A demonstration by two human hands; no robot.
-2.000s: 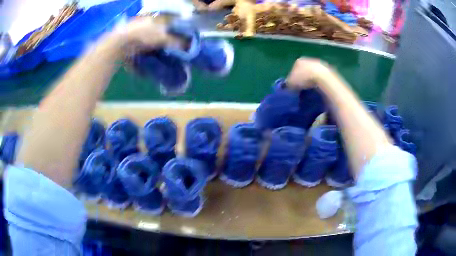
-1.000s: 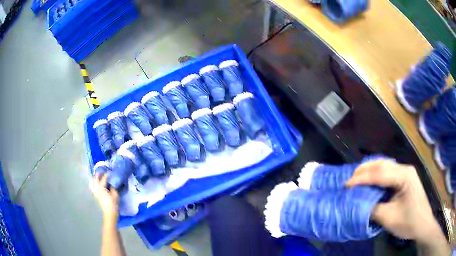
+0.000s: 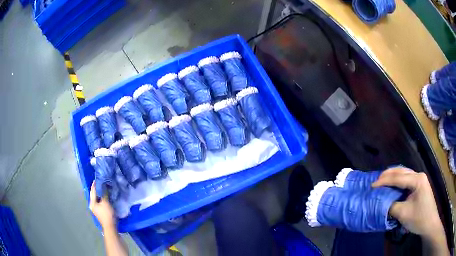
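Observation:
A blue plastic crate (image 3: 200, 200) holds two rows of blue crinkled boot uppers (image 3: 190, 137) lying on a white liner sheet (image 3: 210, 171), their pale frilly edges towards the far side. My left hand (image 3: 101, 206) is at the crate's near left corner, its fingers on the lower end of a boot upper (image 3: 105, 170) at the left end of the near row. My right hand (image 3: 407, 200) is to the right of the crate and grips two boot uppers (image 3: 350, 206) side by side, fingers over and inside their plain ends, frilly edges pointing left.
A curved tan bench (image 3: 400, 65) runs down the right, with more uppers (image 3: 442, 95) and one round piece (image 3: 374, 9) on it. Stacked blue crates (image 3: 75, 22) stand top left by yellow-black tape (image 3: 73, 80). Another crate (image 3: 155, 239) lies beneath the full one. My legs show at the bottom.
The left-end upper now lies more in line with its row, my left hand still at it. The pair in my right hand has shifted right in view. Two seconds ago both hands were over the bench.

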